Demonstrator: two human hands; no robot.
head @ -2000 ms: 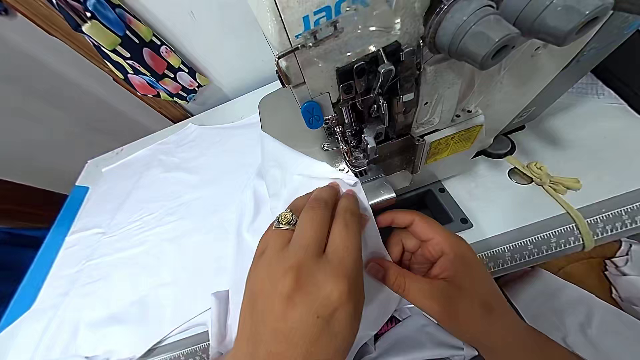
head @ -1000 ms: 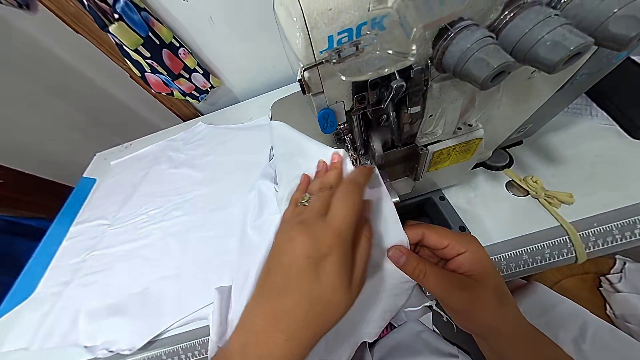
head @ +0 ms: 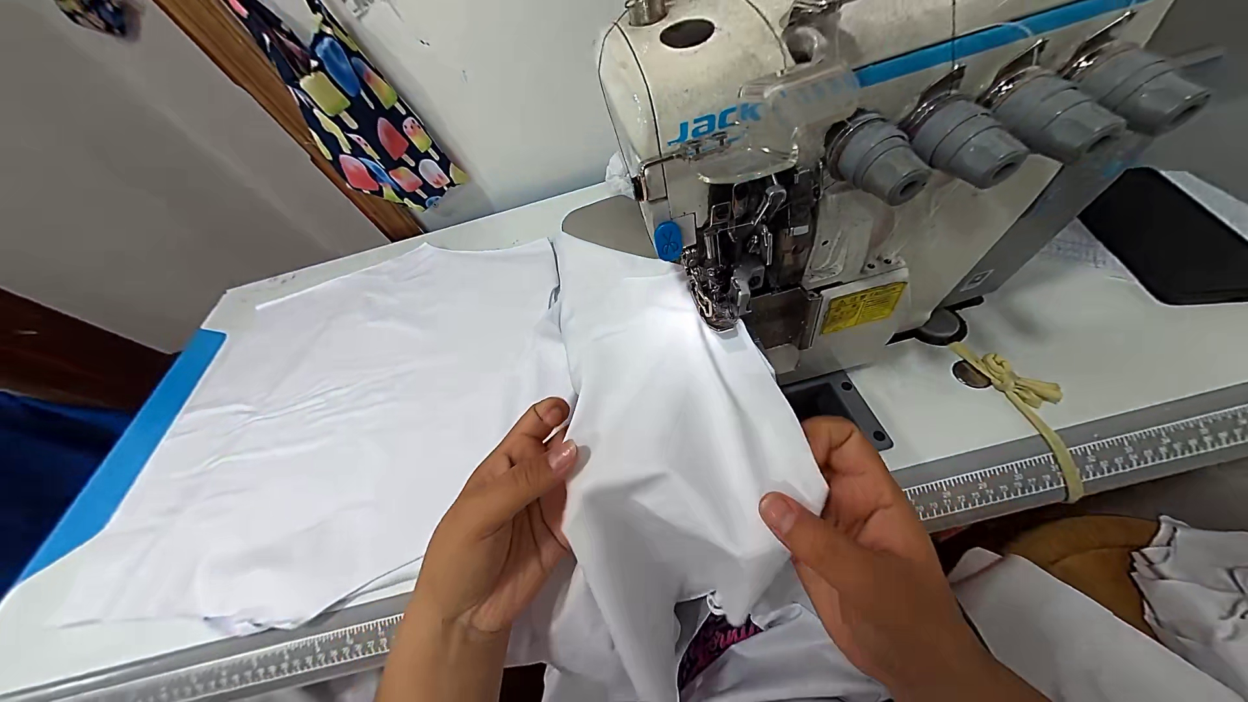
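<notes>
White fabric (head: pixel 663 419) runs from the presser foot (head: pixel 720 310) of a Jack overlock sewing machine (head: pixel 848 195) down over the table's front edge. My left hand (head: pixel 502 522) pinches its left side between thumb and fingers. Its right edge is gripped by my right hand (head: pixel 858 551), thumb on top. Both hands are in front of the machine, apart from the foot. Another white fabric panel (head: pixel 361 419) lies flat to the left. A dark printed patch (head: pixel 717 639) shows among the folds below my hands.
A ruler tape (head: pixel 1160 444) lines the table's front edge, with a yellowish fabric tie (head: pixel 1024 390) looped over it. A black flat object (head: pixel 1175 234) lies at the right. Patterned cloth (head: pixel 361 107) hangs behind. More white fabric (head: pixel 1082 624) rests on a brown round surface (head: pixel 1082 556).
My left hand has come back from beside the presser foot, where it lay flat on the fabric, and now holds the fabric's left side. The view has shifted, showing more of the machine.
</notes>
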